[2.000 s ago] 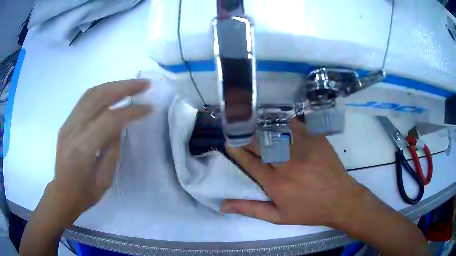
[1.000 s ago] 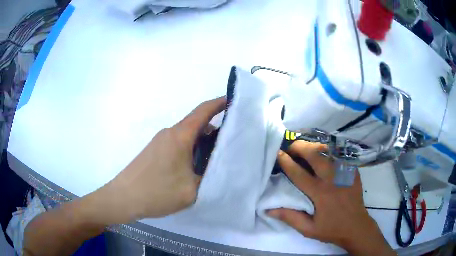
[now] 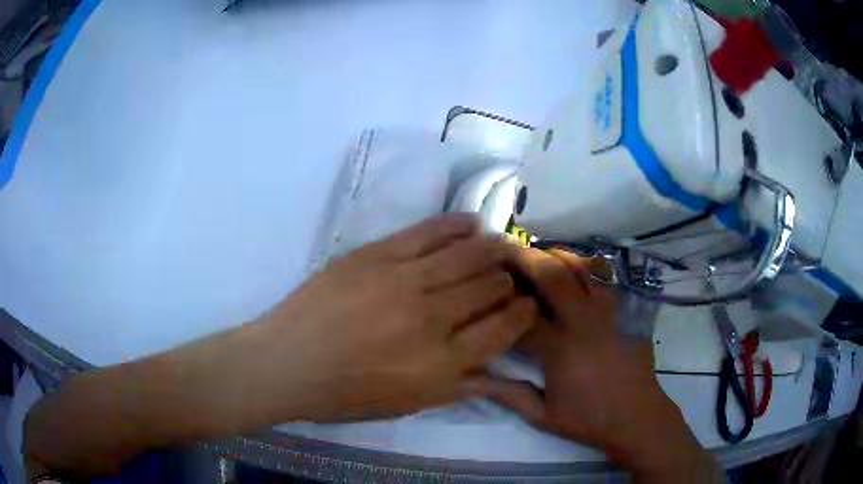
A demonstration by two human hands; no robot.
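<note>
The pale grey fabric panel point(image 3: 393, 180) lies on the white table at the left of the needle area, with thin dark lines along its left edge. A raised pale fold stands beside the presser foot. My left hand point(image 3: 407, 321) lies over the panel, blurred, fingers pointing right; what is under its fingers is hidden. My right hand point(image 3: 591, 354) is right beside it, fingertips close to the yellow mark point(image 3: 518, 234) at the presser foot. A dark bit shows between the hands. Whether either hand grips the fabric cannot be told.
The white sewing machine head point(image 3: 606, 180) with a blue stripe stands at the right, a shiny metal guard point(image 3: 783, 232) on its front. A red item point(image 3: 746, 55) sits on top. Scissors point(image 3: 733, 383) lie right of my right hand. A measuring strip point(image 3: 378, 465) edges the table.
My left hand has let the panel's raised left side down and moved right, over it, next to my right hand. The panel now lies flatter. My right hand stays near the presser foot. The view has shifted.
</note>
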